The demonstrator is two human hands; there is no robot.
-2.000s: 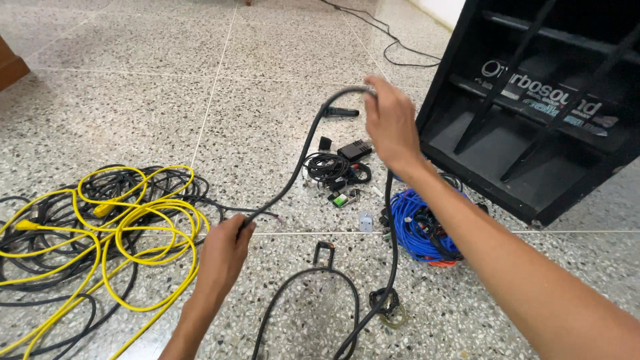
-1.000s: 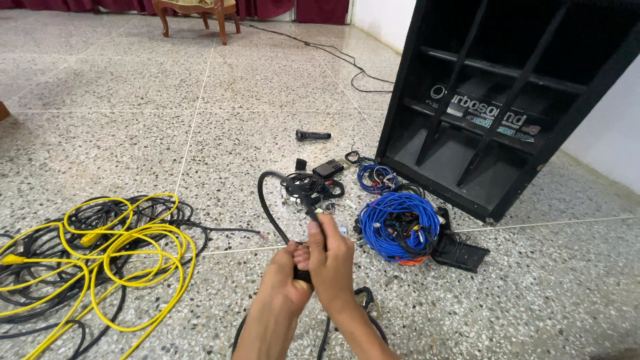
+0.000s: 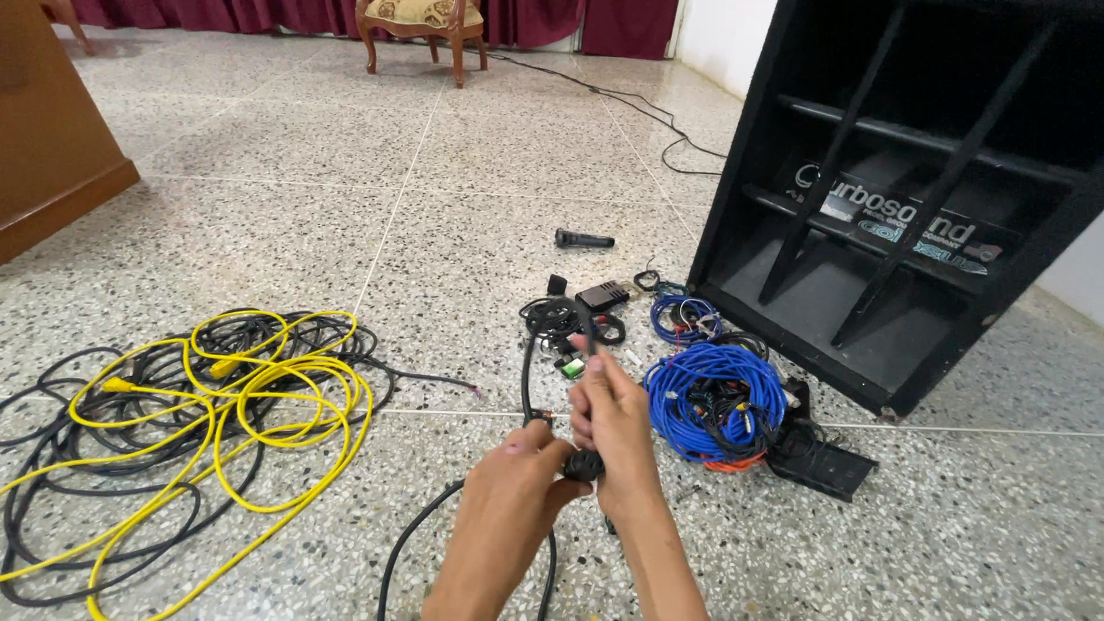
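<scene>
A thick black cable (image 3: 527,371) loops up between my two hands, low in the middle of the view. My left hand (image 3: 517,500) is closed around the cable beside a round black connector (image 3: 584,465). My right hand (image 3: 611,414) grips another stretch of the same cable, just right of and above the connector. More black cable (image 3: 412,528) hangs below my hands toward the speckled floor. Beyond them lie a small coiled black cable (image 3: 552,317), a black box-shaped device (image 3: 602,296) and a small green item (image 3: 573,368).
Tangled yellow (image 3: 259,509) and black cables cover the floor at left. Right of my hands lie a blue cable coil (image 3: 673,405) and a black tray-like piece (image 3: 824,466), near a large black speaker cabinet (image 3: 871,362). A black microphone (image 3: 585,239) and a wooden chair (image 3: 423,34) are farther back.
Two seconds ago my hands were far apart with the cable stretched in an arc; they came together one second ago and remain close. The view has tilted up.
</scene>
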